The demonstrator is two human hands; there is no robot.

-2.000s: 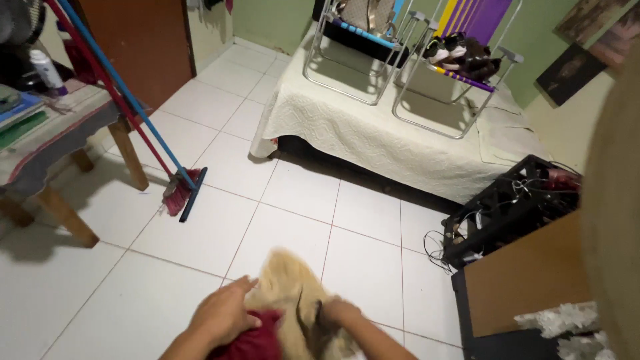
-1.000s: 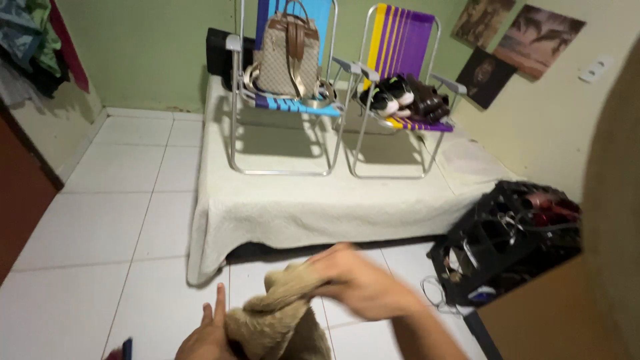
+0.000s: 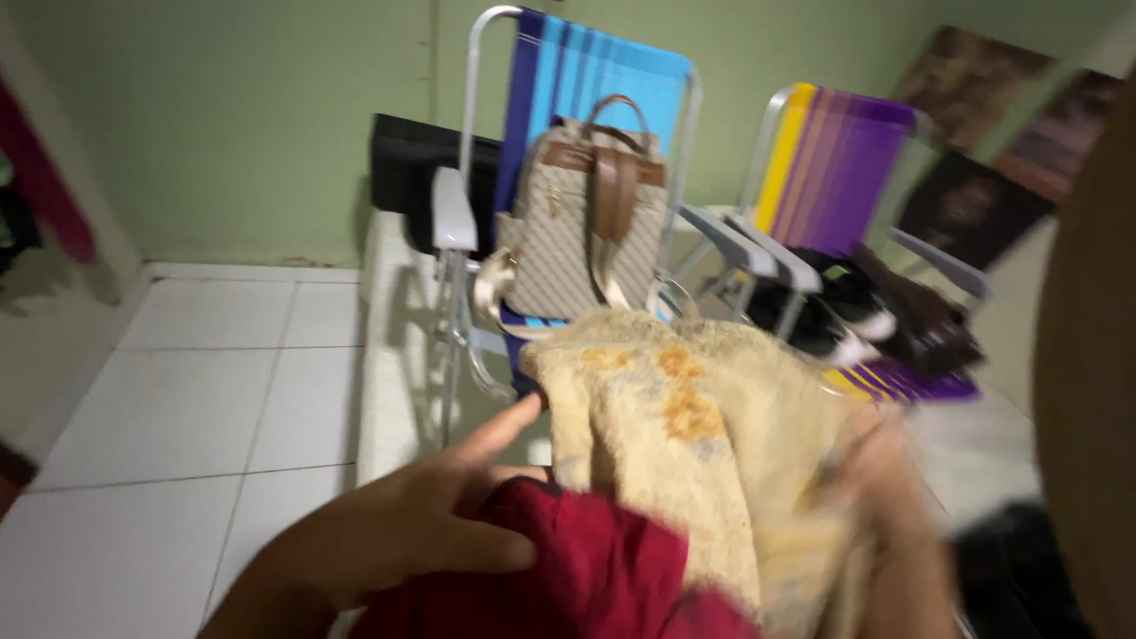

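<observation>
A beige cloth [image 3: 657, 426] with orange and grey stains is spread between my two hands at the lower middle. My left hand [image 3: 417, 524] holds its left edge together with a dark red cloth [image 3: 586, 550], which hangs below. At the right, my right hand [image 3: 879, 470], blurred, grips the beige cloth's right side. Behind the cloth, a patterned backpack [image 3: 586, 231] with brown straps rests on a blue striped folding chair [image 3: 612, 71].
A purple and yellow folding chair [image 3: 834, 169] carries several shoes [image 3: 852, 311]. Both chairs stand on a bed with a white cover [image 3: 382, 355]. A black object [image 3: 417, 169] lies behind the blue chair. Pictures [image 3: 967, 204] hang on the right wall.
The beige cloth was bunched between my hands and is now spread wider and raised in front of the chairs. The view has tilted up from the floor and come nearer the chairs.
</observation>
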